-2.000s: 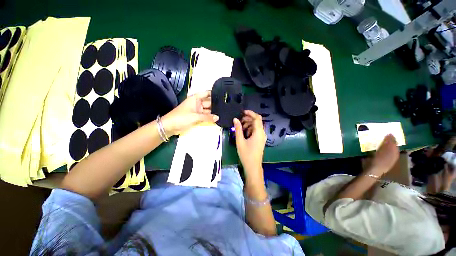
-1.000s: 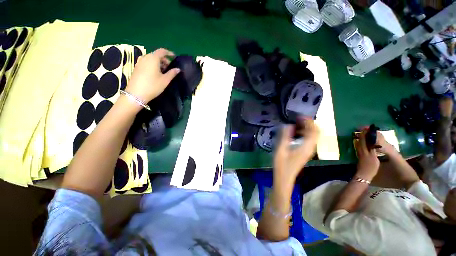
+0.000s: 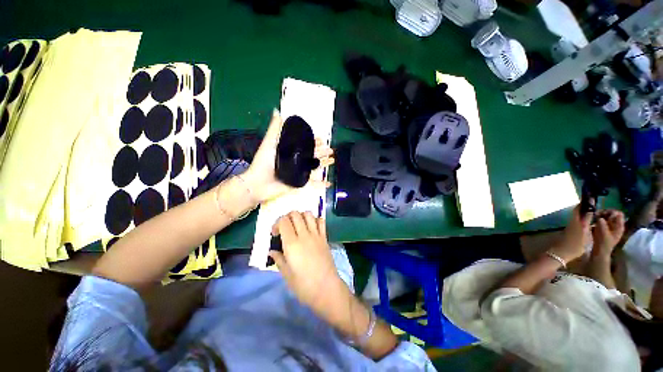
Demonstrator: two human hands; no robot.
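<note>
My left hand [image 3: 265, 171] holds a dark fan base [image 3: 296, 151] over the narrow pad sheet [image 3: 309, 98], with the thumb up its left side and fingers behind it. My right hand [image 3: 299, 243] is palm down on the lower part of that sheet, fingertips at a black adhesive pad [image 3: 275, 245] that it partly covers. Whether the fingers grip the pad is hidden. The pile of bases [image 3: 382, 156] lies to the right of the sheet. More dark bases [image 3: 231, 149] lie to its left, partly behind my left forearm.
A stack of pad sheets [image 3: 153, 166] and pale yellow release liner [image 3: 65, 145] lie at left. A smartphone-like black rectangle [image 3: 352, 196] and a white strip [image 3: 476, 167] lie at right. White fan heads [image 3: 501, 54] stand across the green bench [image 3: 240, 43]. A co-worker sits at right.
My left hand has moved right from the left-hand bases and now holds a base over the sheet. My right hand has moved left from the pile to the sheet's lower end.
</note>
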